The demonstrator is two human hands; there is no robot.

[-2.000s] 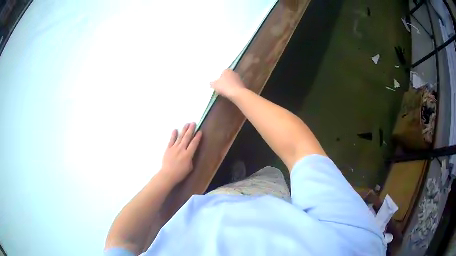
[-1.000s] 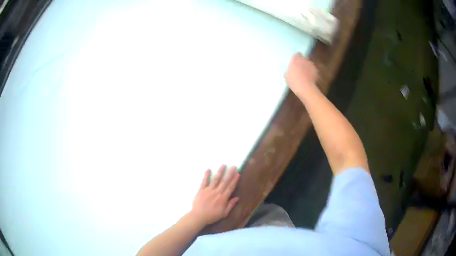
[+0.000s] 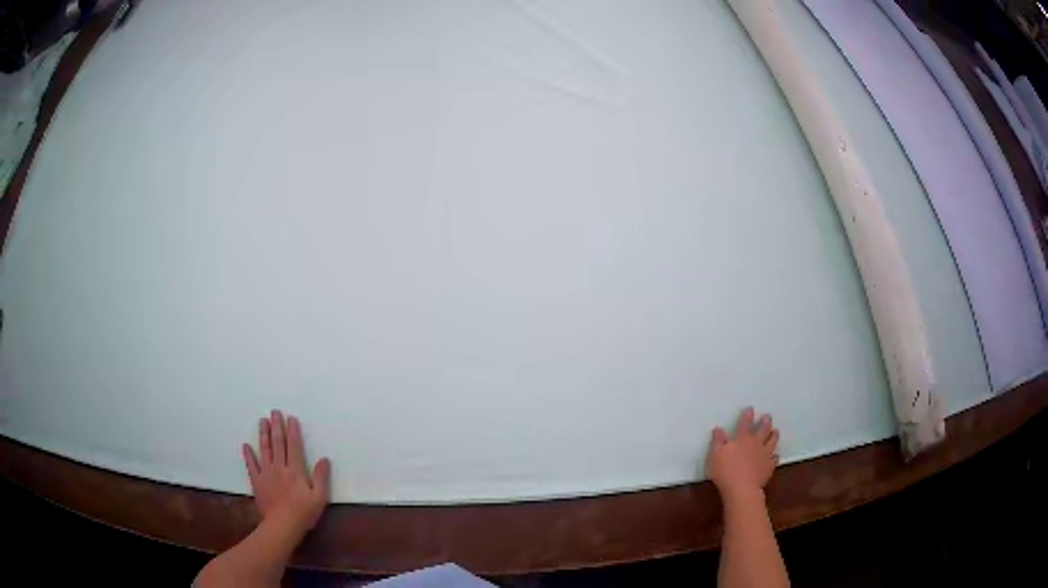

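Note:
The pale mint green fabric lies nearly flat over the table, with a few faint creases at the top centre. Its near edge runs along the brown wooden table edge. My left hand rests flat on the fabric at its near edge, lower left, fingers spread, palm down. My right hand rests on the near edge at lower right, its fingers slightly bent and apart. Neither hand visibly holds anything.
A long cream-white roll lies across the fabric on the right, its wrapped end over the near table edge. Beyond it lies a lilac-white paper sheet with a rolled or folded far side. Dark objects show at the top left.
The view has turned to face across the table, and the whole cream roll and lilac paper now show. My right hand has changed from a closed fist to spread fingers; my left stays flat on the fabric.

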